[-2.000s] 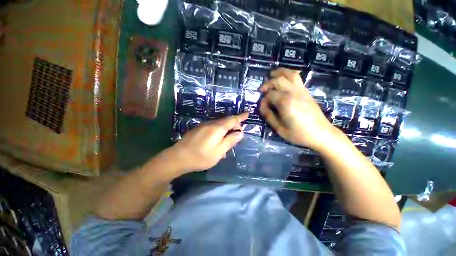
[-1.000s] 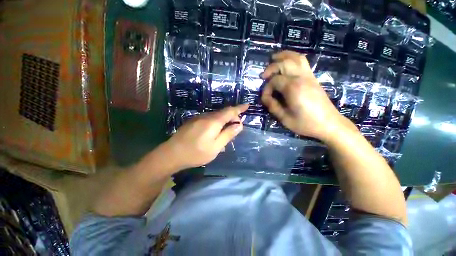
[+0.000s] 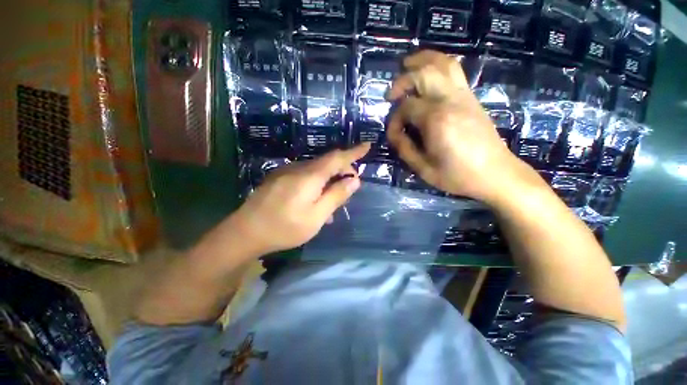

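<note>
Rows of black electronic units (image 3: pixel 324 83) with white print lie under shiny film in a black tray. My right hand (image 3: pixel 441 124) is over the middle of the tray, thumb and fingers curled together at a unit; whether something is between the fingertips is hidden. My left hand (image 3: pixel 301 199) is lower left of it, index finger touching the same unit's lower end. A tiny dark piece seems to show between its thumb and index finger, too small to name. A clear sheet (image 3: pixel 369 229) lies over the tray's near edge, beside my left hand.
A pinkish-brown smartphone (image 3: pixel 179 94) lies flat on the green bench (image 3: pixel 192 192) left of the tray. A large brown carton (image 3: pixel 83 45) stands at the far left. A clear tape scrap (image 3: pixel 663 258) is on the bench edge at right. Black trays (image 3: pixel 510 316) show below the bench edge.
The camera view has shifted, so the tray and phone sit further left and higher and the white object has left the picture. My hands hold nearly the same pose at the same unit.
</note>
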